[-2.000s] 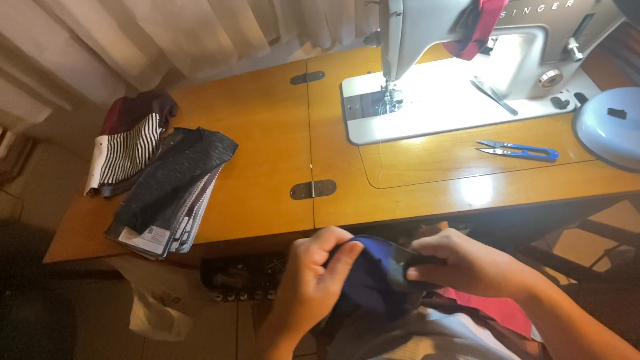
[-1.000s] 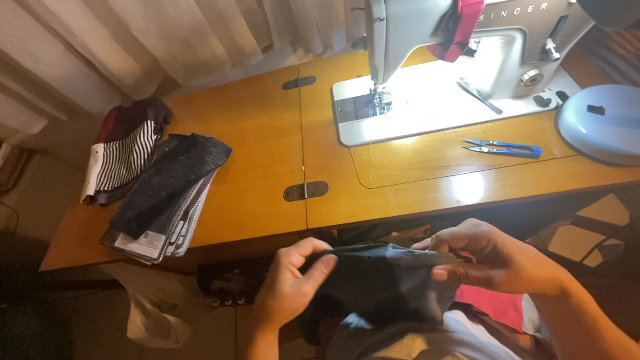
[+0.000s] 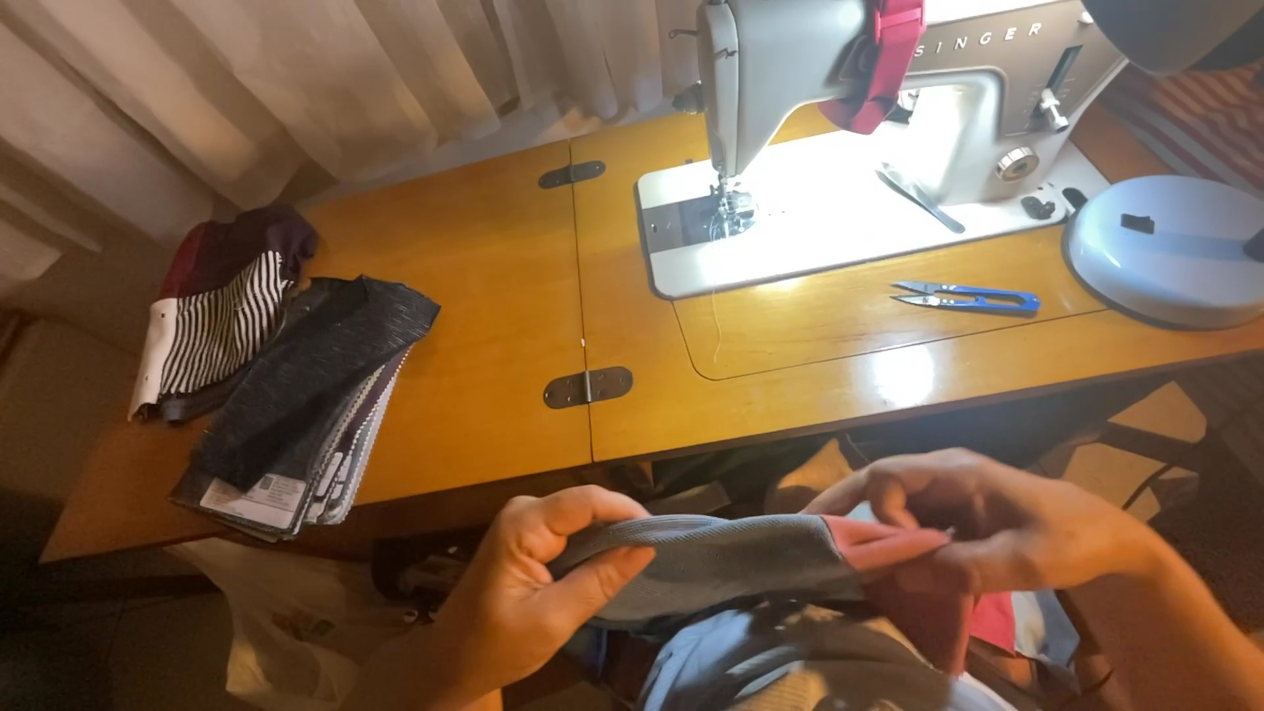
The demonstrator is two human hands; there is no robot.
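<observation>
A folded grey fabric piece (image 3: 731, 558) is stretched between my hands, below the front edge of the sewing table. My left hand (image 3: 563, 583) pinches its left end between thumb and fingers. At the other end, my right hand (image 3: 978, 523) grips a pink fabric part (image 3: 879, 543) that adjoins the grey. More pink and light cloth lies over my lap. Beyond my hands stands a Singer sewing machine (image 3: 790, 89), its lamp lit and a red strap (image 3: 884, 69) hanging on it. Thread snips with blue handles (image 3: 973, 298) lie on the wooden table (image 3: 494, 296).
Tweezers (image 3: 920, 200) rest on the machine bed. A round light-blue lidded object (image 3: 1170, 257) sits at the right. Dark fabric swatches (image 3: 316, 375) and a striped cloth (image 3: 217, 316) lie at the left, near a curtain (image 3: 346, 79). A pale bag (image 3: 286, 622) hangs below the table.
The dark cloth between my hands has been turned or shifted; a grey face and a pink part now show there. Both hands have changed their hold on it.
</observation>
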